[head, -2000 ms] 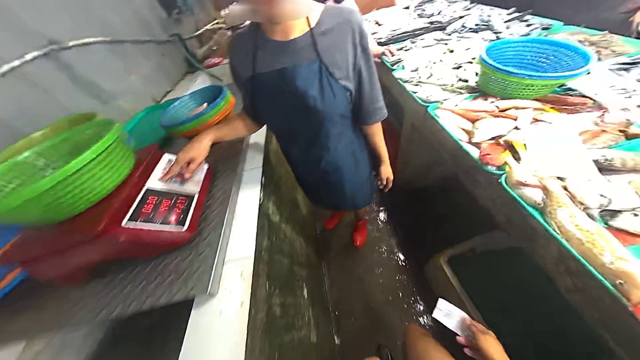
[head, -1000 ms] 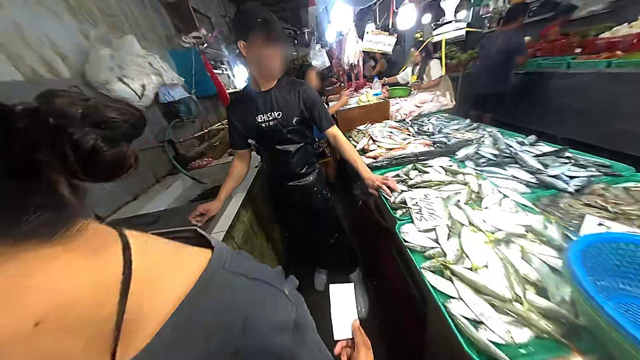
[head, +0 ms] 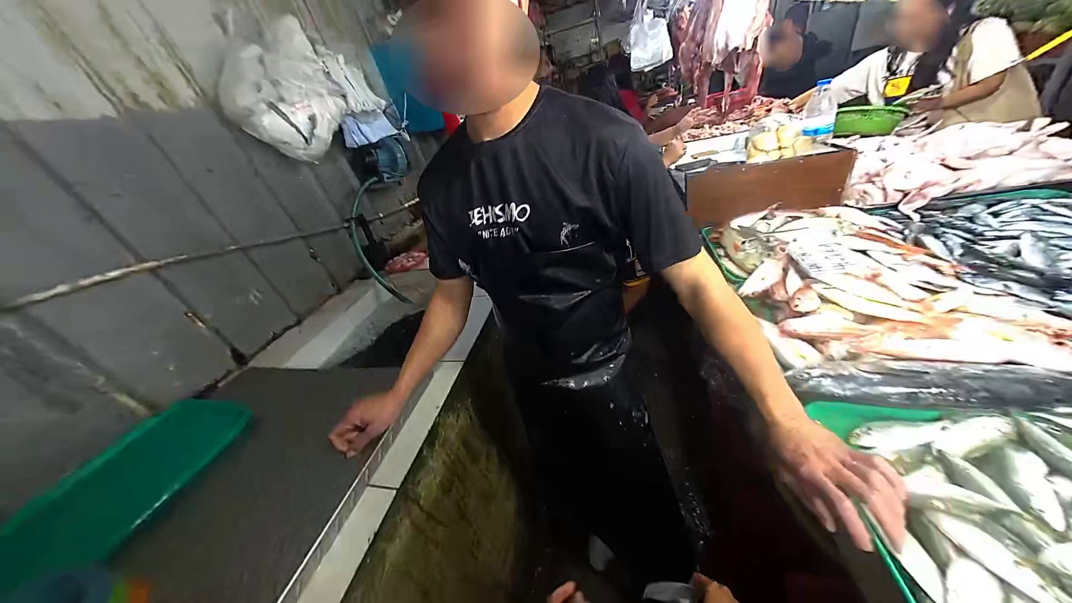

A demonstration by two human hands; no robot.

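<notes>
At the bottom edge, only the fingertips of my left hand show, and whether they hold anything is hidden. My right hand is also mostly cut off by the frame, its fingers at the right edge of a pale flat object. Facing me stands a person in a black T-shirt and wet black apron. One of that person's hands rests on the dark counter, the other on the rim of a green tray of silvery fish.
A green plastic tray lies on the left counter, beside a grey wall with a pipe and hanging plastic bags. Reddish fish and dark fish fill the right stall. Several people stand behind, near hanging meat.
The view has moved forward, and the person in black appears much nearer. The person with a bare shoulder, at left a second ago, is out of view. My right hand is now lower in the frame.
</notes>
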